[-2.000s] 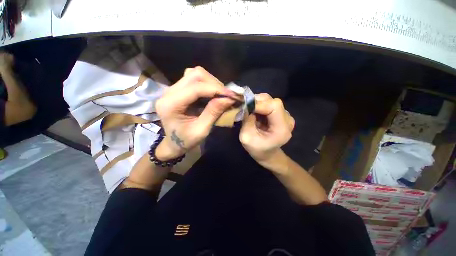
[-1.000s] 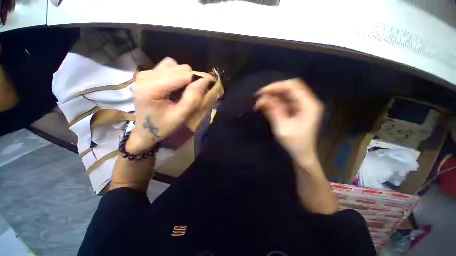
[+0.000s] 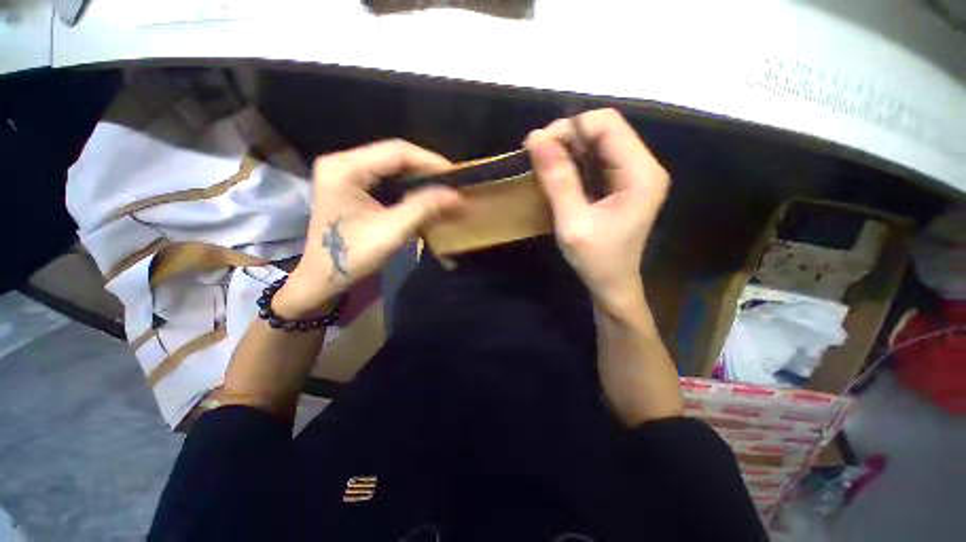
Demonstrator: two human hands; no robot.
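A tan piece (image 3: 493, 215) with a black band along its upper edge is stretched between my two hands above my black-clothed lap. My left hand (image 3: 371, 212) pinches its left end between thumb and fingers. My right hand (image 3: 606, 191) pinches its upper right end, thumb in front. The tan face is toward me, and its lower left corner sticks out below my left thumb. My fingertips behind the piece are hidden. No tool can be made out in either hand.
A heap of white pieces with tan stripes (image 3: 201, 212) lies at left. The white table edge (image 3: 636, 69) crosses the top. At right are an open cardboard box (image 3: 874, 307) with white scraps (image 3: 784, 330) and a red-and-white printed carton (image 3: 757, 423).
My right hand, apart from the piece a second ago, now grips its right end. The piece, bunched in my fingers before, is now spread out flat with its tan side showing.
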